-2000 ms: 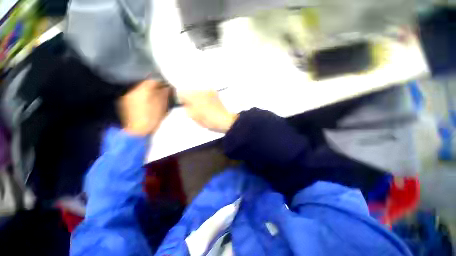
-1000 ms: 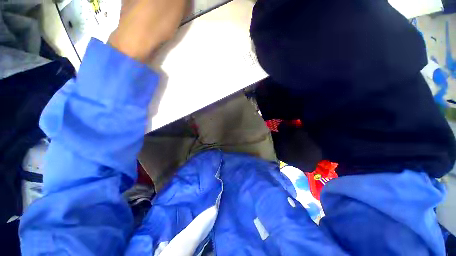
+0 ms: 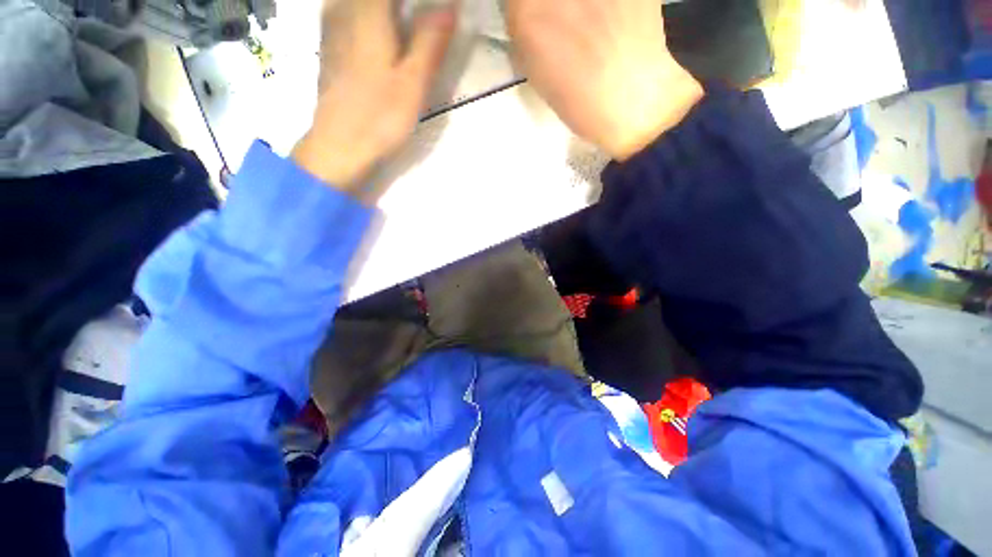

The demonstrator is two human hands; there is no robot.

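Observation:
My left hand [image 3: 375, 87] is over the white machine table [image 3: 479, 185] at the top of the picture, slightly blurred, fingers cut off by the top edge. My right hand [image 3: 604, 65] is beside it to the right, also blurred and cut off at the top. A small pale grey-white piece [image 3: 473, 44] shows between the two hands; I cannot tell which hand holds it. The presser foot and needle area [image 3: 259, 49] is left of my left hand, with no hand on it.
Grey and black garment pieces [image 3: 87, 218] are piled at the left. A flat black rectangle, perhaps the phone [image 3: 718, 44], lies right of my right hand. Red plastic [image 3: 680, 419] and dark cloth show below the table edge. A blue-stained pale surface [image 3: 925, 196] is at the far right.
My right hand has come into view over the table, its dark sleeve moving left and down. My left hand shows slightly lower and further right. More of the needle area is visible.

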